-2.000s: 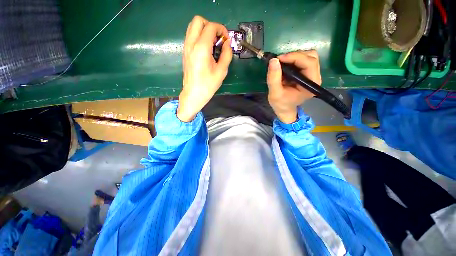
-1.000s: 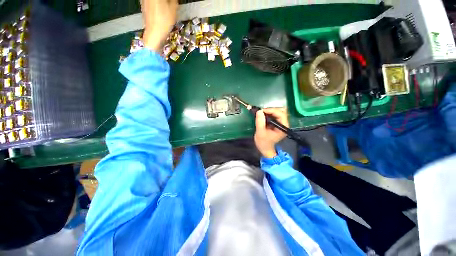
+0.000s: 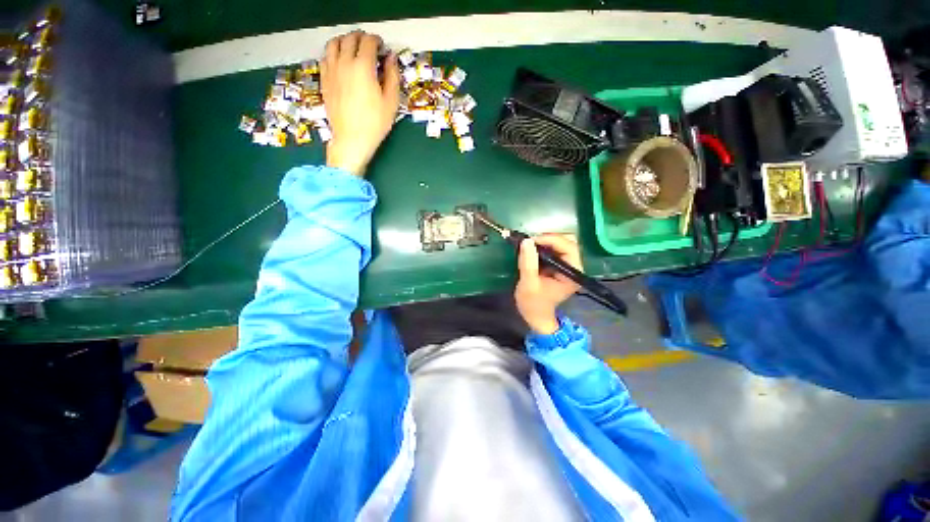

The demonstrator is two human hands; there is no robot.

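My left hand (image 3: pixel 359 94) reaches over the pile of small white-and-yellow modules (image 3: pixel 294 105), fingers pointing away from me; its fingertips rest among the modules, and I cannot tell whether it grips one. My right hand (image 3: pixel 546 277) holds the black soldering iron (image 3: pixel 559 267). The iron's thin tip is at the right end of the soldering fixture (image 3: pixel 450 228), a small dark plate with a pale centre lying flat on the bench. No module shows in the fixture. A thin solder wire (image 3: pixel 226 237) runs over the bench from the left towards my left sleeve.
A tall stack of clear blister trays (image 3: pixel 114 163) stands at left. At right are a black fan (image 3: pixel 552 120), a green tray (image 3: pixel 624 237) with a round cup (image 3: pixel 668 175), black stands with cables, a yellow sponge holder (image 3: pixel 786 192) and a white box (image 3: pixel 863 97).
The view first swung to show more bench. My left hand left the fixture area for the pile, and now lies lower and further right over it. My right hand still holds the iron by the fixture.
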